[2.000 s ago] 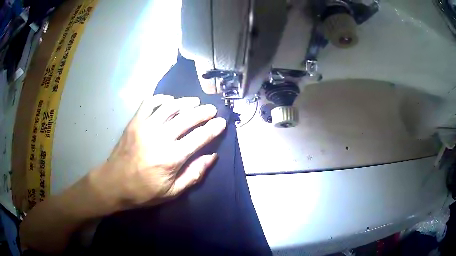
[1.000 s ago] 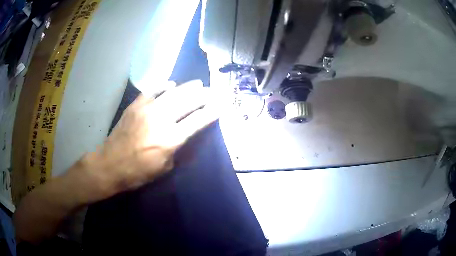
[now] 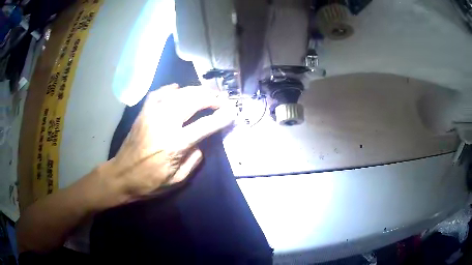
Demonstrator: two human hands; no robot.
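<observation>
A dark navy garment panel [image 3: 202, 207] lies on the white machine table, left of the needle area, and runs down past the front edge. My left hand [image 3: 160, 140] lies on it, fingers bent, with the fingertips beside the presser foot and needle [image 3: 235, 98]. Glare washes out the fingertips, so whether they pinch the cloth cannot be told. Part of the panel shows beyond my fingers, left of the machine head [image 3: 217, 36]. My right hand is not in view.
A ribbed dial [image 3: 289, 114] stands right of the needle, another ribbed knob [image 3: 335, 20] above it. Yellow printed tape [image 3: 57, 103] runs down the left side. A long pale lamp shape [image 3: 135, 67] is left of the head. Crumpled clear plastic [image 3: 453, 225] is at lower right.
The panel's right edge has shifted left, away from the needle plate. My left fingers are more bent and closer to the presser foot. The camera view has also shifted.
</observation>
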